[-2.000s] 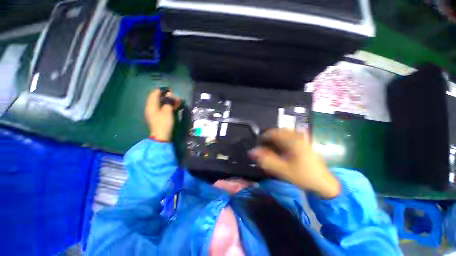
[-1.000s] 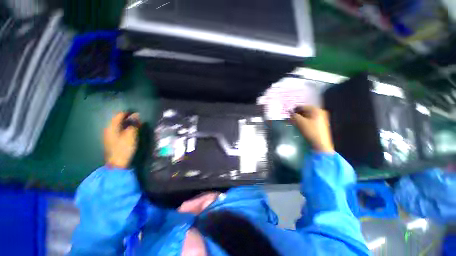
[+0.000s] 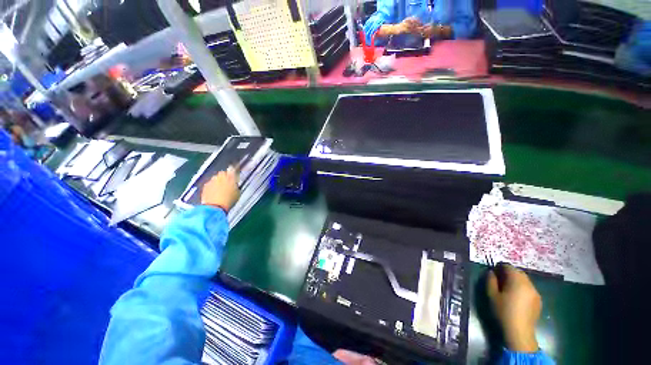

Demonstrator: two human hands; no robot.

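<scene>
An open laptop base [image 3: 382, 285] lies in front of me, its boards, pale strip and curved ribbon cable exposed. My left hand [image 3: 220, 189] is on the stack of dark panels with white interleaf sheets [image 3: 246, 175]. I cannot tell whether it grips the top panel. My right hand [image 3: 515, 303] is right of the base, at the lower edge of the red-marked white sheet [image 3: 521, 232]. Thin dark tips, which look like tweezers [image 3: 490, 262], project from its fingers. Its fingertips are dark and partly hidden.
A tall dark stack with a pale-edged glossy top [image 3: 410, 128] stands behind the base. A small blue bin of black pieces [image 3: 291, 175] is left of it. A blue crate of upright sheets [image 3: 239, 331] is low at left. A person's hands [image 3: 414, 27] show across the bench.
The view has tilted up and turned left. My left hand has moved from the bench beside the base onto the panel stack. My right hand stays by the red-marked sheet, now lower beside it.
</scene>
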